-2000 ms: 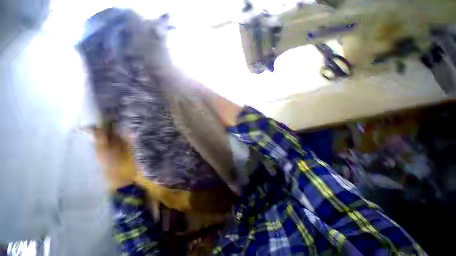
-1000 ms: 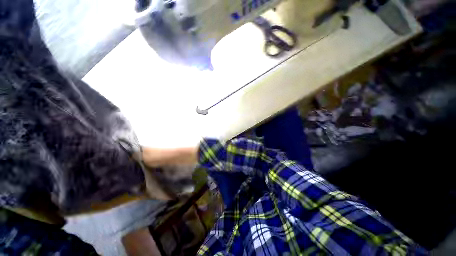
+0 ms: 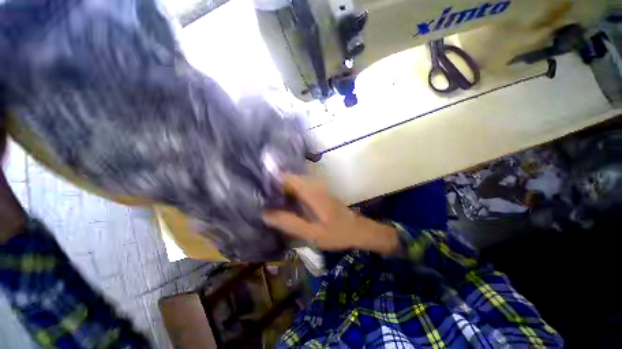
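Note:
The patterned garment panel (image 3: pixel 157 136), grey-purple and blurred, spreads from the upper left to the sewing machine's needle area. A mustard facing (image 3: pixel 184 235) runs along its lower edge. My right hand (image 3: pixel 317 215) grips the panel's right part with thumb and fingers, just in front of the machine bed; some fingertips are hidden in the folds. My left hand (image 3: pixel 5 201) is at the left picture edge by the panel, dark and mostly cut off, so its grip cannot be told.
The cream sewing machine head (image 3: pixel 402 41) stands at the top, its needle area (image 3: pixel 334 95) right of the panel. Dark-handled scissors (image 3: pixel 451 70) lie on the bed. The table's front edge (image 3: pixel 491 163) slants across the right. Fabric scraps (image 3: pixel 505 187) lie below it. A brown box-like object (image 3: pixel 187 320) is at the bottom.
The view has shifted, and the machine shows farther right. The panel has been brought up beside the needle area. My right hand has moved with it, its fingers now visible on the cloth.

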